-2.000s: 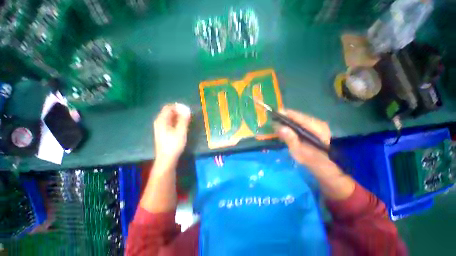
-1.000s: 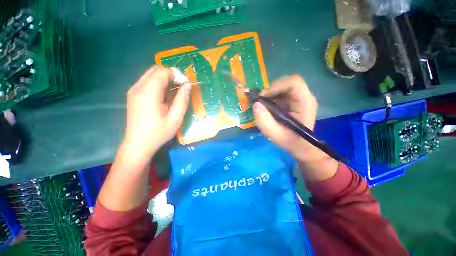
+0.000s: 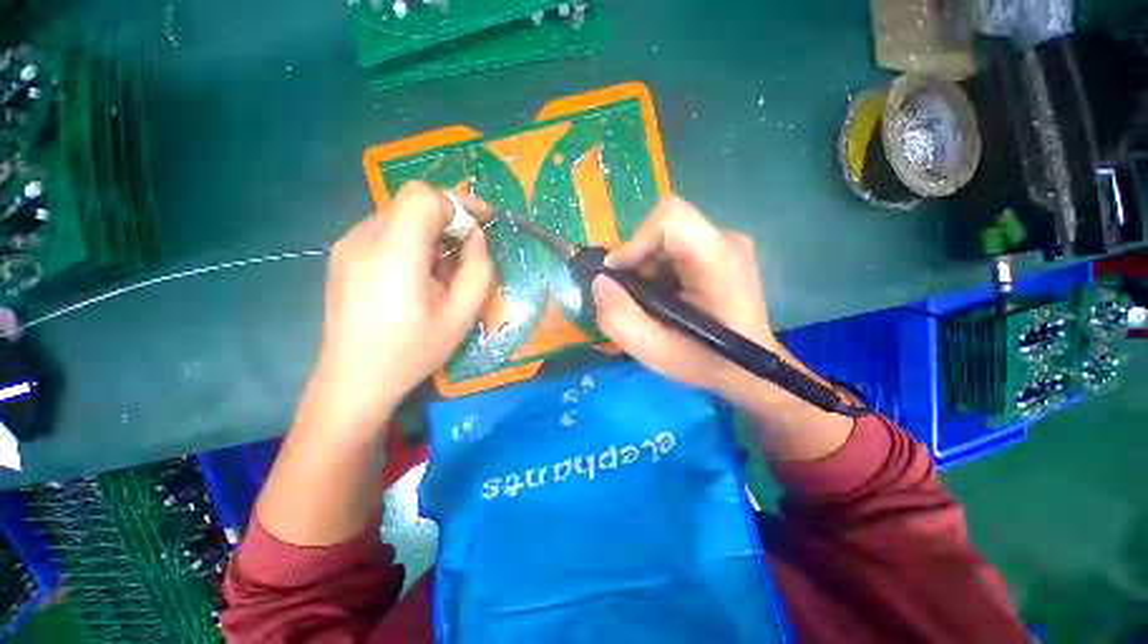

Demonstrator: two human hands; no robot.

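A green circuit board (image 3: pixel 619 160) lies in an orange fixture (image 3: pixel 640 106) on the green bench in front of me. My right hand (image 3: pixel 680 292) holds a black soldering iron (image 3: pixel 718 337) like a pen; its metal tip points at the middle left part of the board. My left hand (image 3: pixel 405 283) pinches thin solder wire (image 3: pixel 189 269) at the board's left side, with something white at the fingertips. The wire trails left across the bench. Its end and the iron's tip are close together; whether they touch I cannot tell.
Green boards (image 3: pixel 478 44) lie behind the fixture and a stack of boards (image 3: pixel 107 189) stands at the left. A round silvery cup (image 3: pixel 929 132) sits at the right beside black items. A blue tray (image 3: pixel 942 377) with boards is below the bench's right edge.
The iron's tip has moved left across the board, closer to my left hand. The solder wire now shows trailing left from my left hand.
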